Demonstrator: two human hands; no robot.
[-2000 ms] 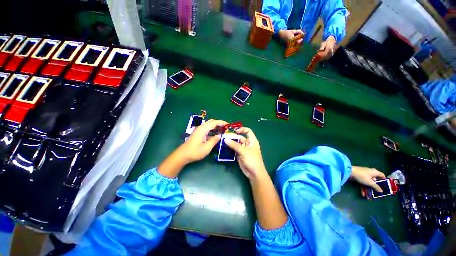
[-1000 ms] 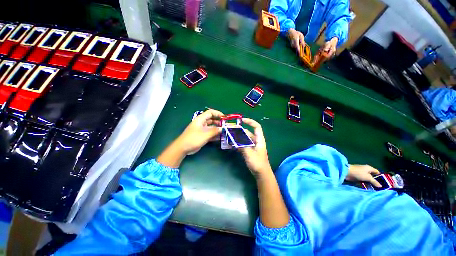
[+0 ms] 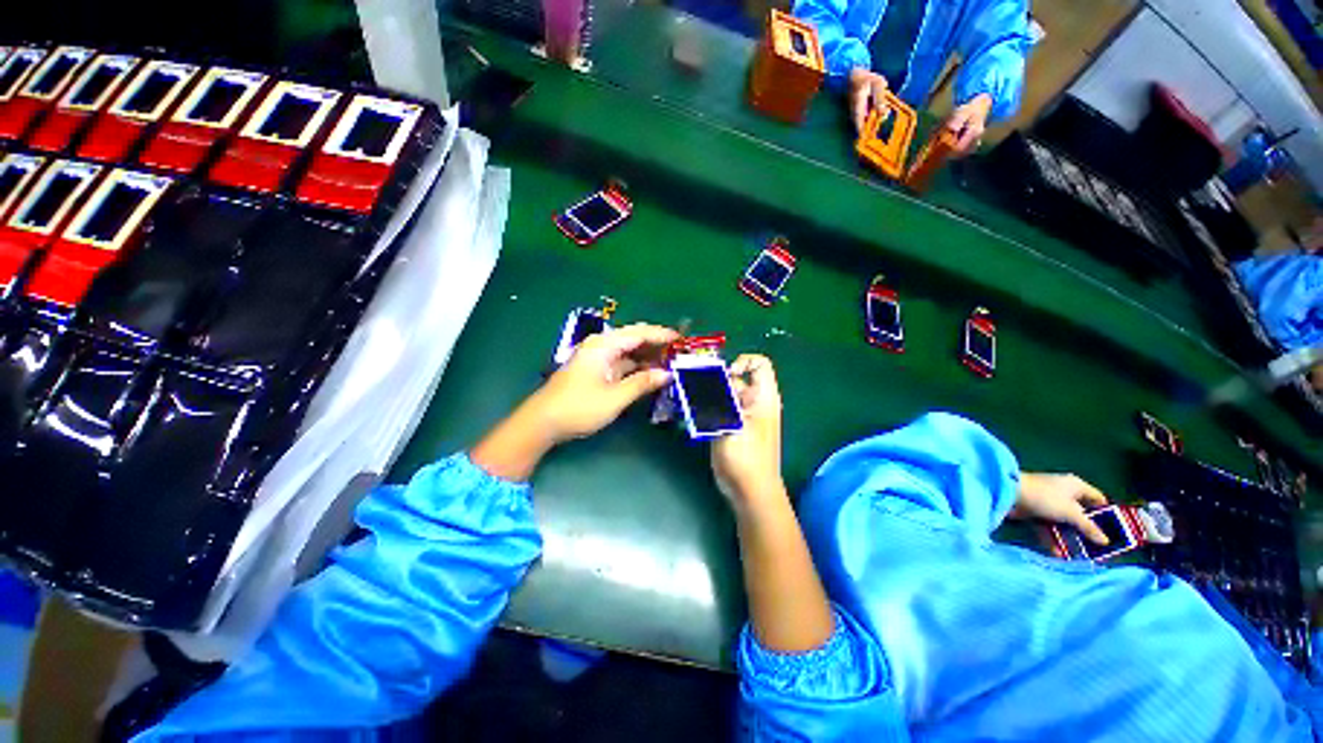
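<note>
A part-assembled phone [image 3: 707,396] with a dark screen, white border and red end is held above the green bench. My left hand [image 3: 602,380] grips its red end from the left, thumb and fingers together. My right hand [image 3: 750,430] holds its right edge. The screen faces up and the red end points away from me. Whether the screen is seated in the red part cannot be told. A white board with a screen [image 3: 579,331] lies on the bench just beyond my left hand, partly covered by it.
A black blister tray [image 3: 218,312] with red housings is at the left, over white plastic sheets [image 3: 392,349]. Several red phones [image 3: 884,317] lie across the bench. A neighbour's blue sleeve and hand [image 3: 1059,501] are close at right. A person opposite handles orange-brown blocks [image 3: 885,137].
The screen, tilted between my hands a second ago, now lies more upright in view, its red end away from me. The bench phones have shifted right in view. The person opposite has parted the orange-brown pieces.
</note>
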